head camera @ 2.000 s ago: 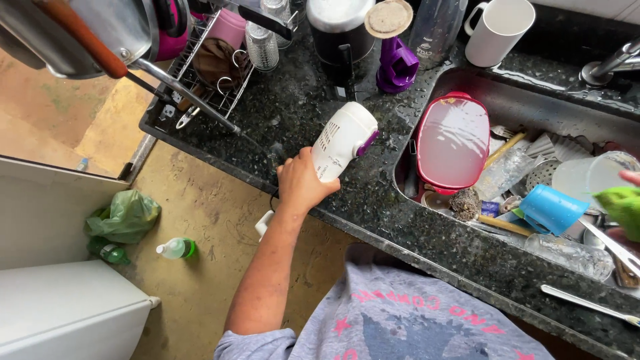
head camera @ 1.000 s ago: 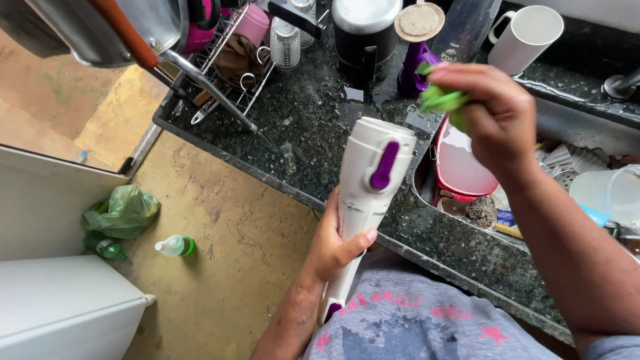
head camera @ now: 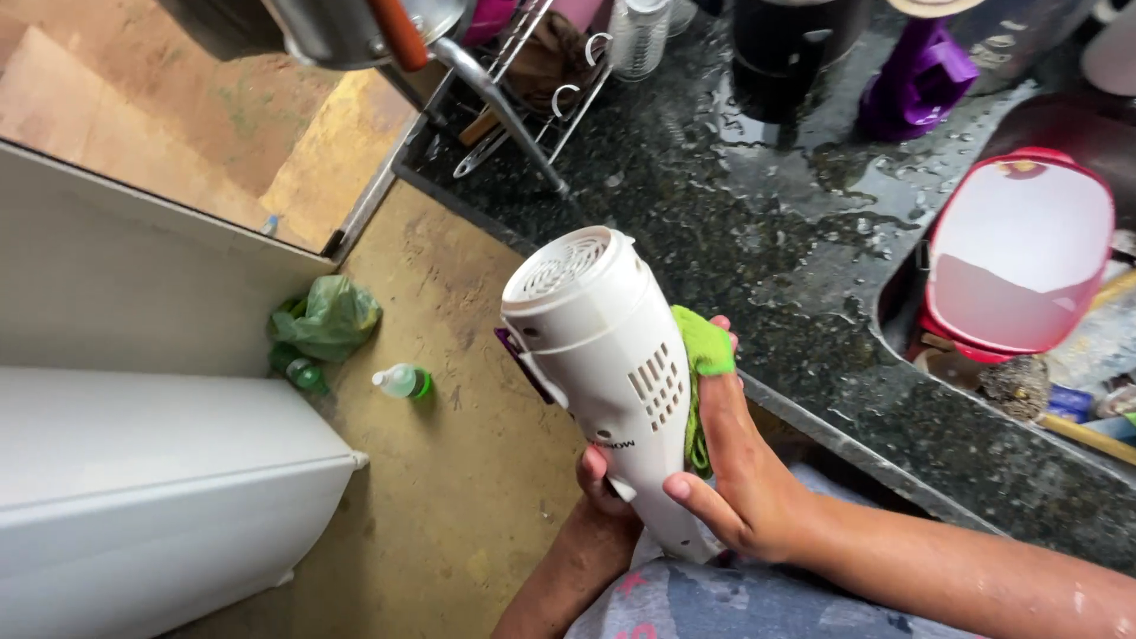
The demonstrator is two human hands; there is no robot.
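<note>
A white plastic handheld appliance body [head camera: 603,355], with vent slots and a round grille at its upper end, is tilted in front of my shirt, away from the counter top. My left hand [head camera: 608,493] grips its lower, narrower part from behind; most of the fingers are hidden. My right hand [head camera: 741,461] presses a bright green cloth [head camera: 701,346] against the right side of the body, thumb across the front. A purple clip [head camera: 524,364] shows on the body's left edge.
The wet dark stone counter [head camera: 781,266] bears a wire dish rack [head camera: 532,115], a black container [head camera: 790,53] and a purple plastic part [head camera: 919,80]. In the sink at right lies a red-rimmed container [head camera: 1021,257]. A bottle [head camera: 404,382] and green bag [head camera: 328,319] are on the floor.
The white appliance body was first at the counter edge, then was lifted off it in my left hand. My right hand has brought the green cloth from the sink side to the body.
</note>
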